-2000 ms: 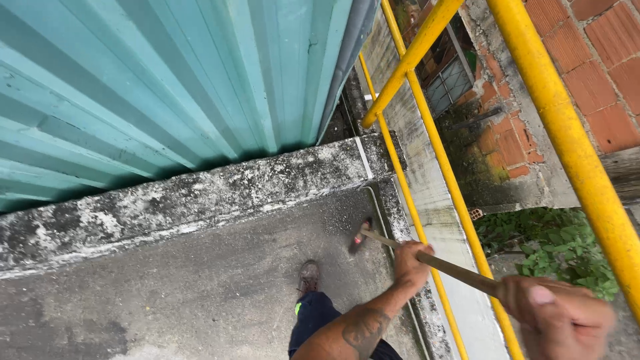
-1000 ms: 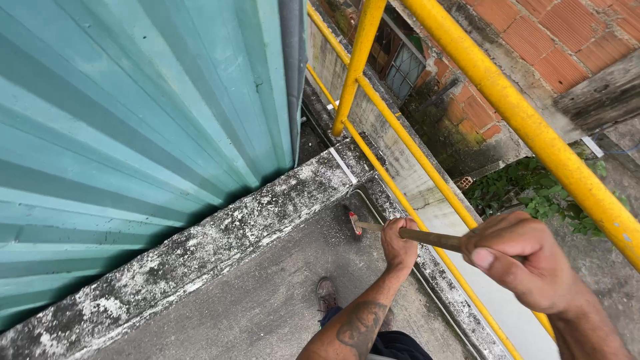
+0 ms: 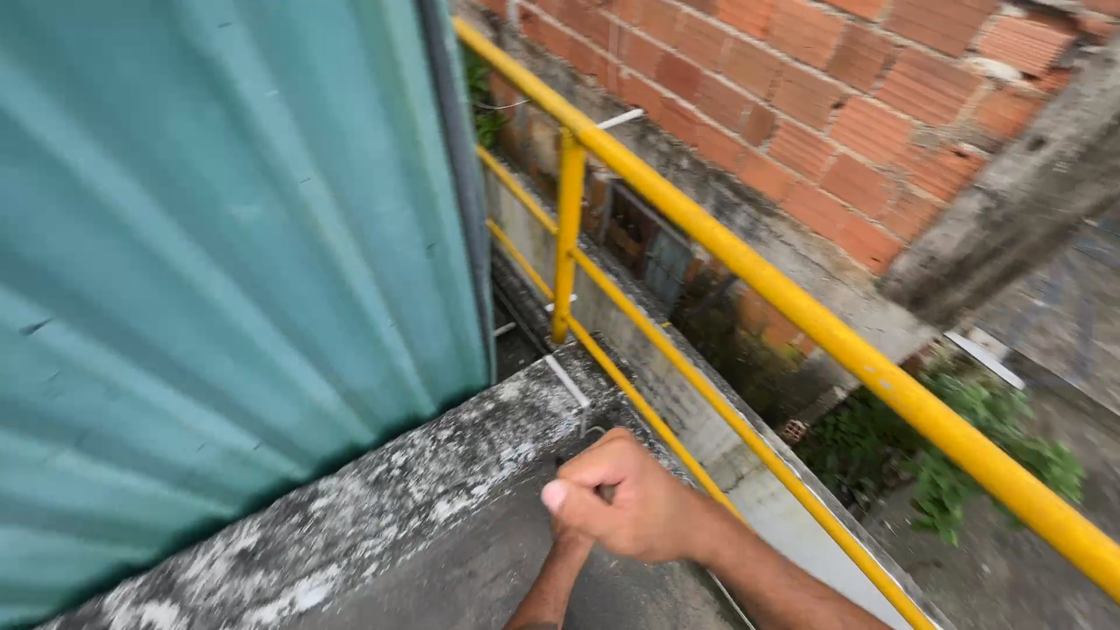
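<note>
My right hand (image 3: 626, 499) is closed in a fist around the end of a long wooden pole (image 3: 605, 493), seen nearly end-on inside the fist. Just behind and below it is my left hand (image 3: 570, 532), mostly covered by the right fist; it lines up with the pole, which it gripped in the earlier views. The pole's shaft and its far end, with a small reddish piece on it in the earlier views, are hidden now. Both hands are above the grey concrete floor (image 3: 472, 560), near the corner of the low, weathered concrete curb (image 3: 350, 507).
Teal corrugated metal sheeting (image 3: 236, 227) rises at the left. A yellow metal railing (image 3: 752, 280) runs diagonally close on the right. Beyond and below it are a hollow-brick wall (image 3: 787, 105), a concrete beam (image 3: 1006, 192) and green plants (image 3: 962, 437).
The view has shifted, showing more brick wall. My hands now overlap, the right in front of the left, where they were apart along the pole. The shoe and the pole's far end are out of sight.
</note>
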